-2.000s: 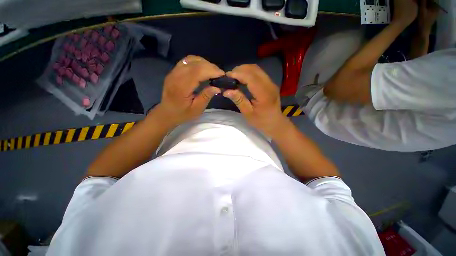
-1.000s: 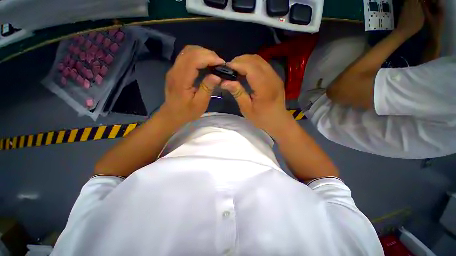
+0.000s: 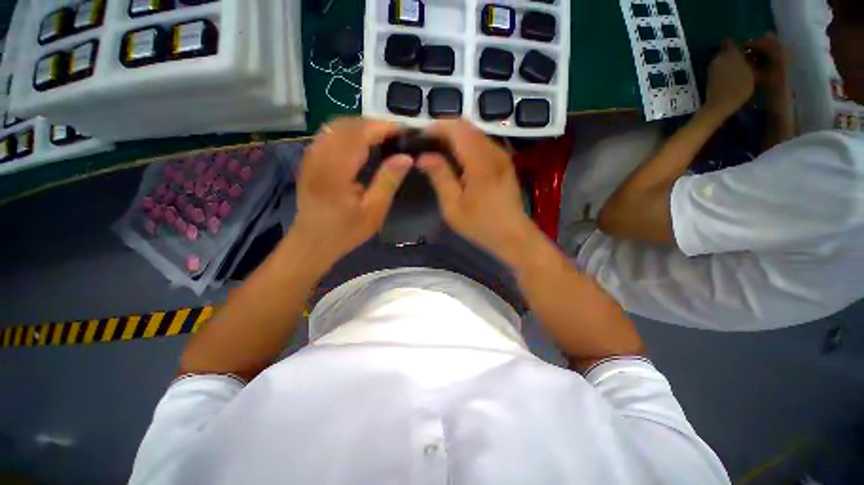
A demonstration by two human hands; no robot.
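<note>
A small black closed unit is pinched between my two hands, just in front of the bench edge; it is blurred and partly hidden by fingers. My left hand holds its left side and my right hand its right side, thumbs towards me. Beyond my hands a white blister tray lies on the green bench. Its pockets hold several plain black pieces and, in the far row, open housings with batteries.
Stacked white trays with battery housings stand at left. Pale loops lie beside the tray. Pink parts in clear plastic are low at left. A red stool is under the bench. Another person's arm and a small-part sheet are at right.
The view has tilted up, showing more of the bench, the tray and the stacked trays. My hands still hold the black unit and now appear close to the tray's near edge.
</note>
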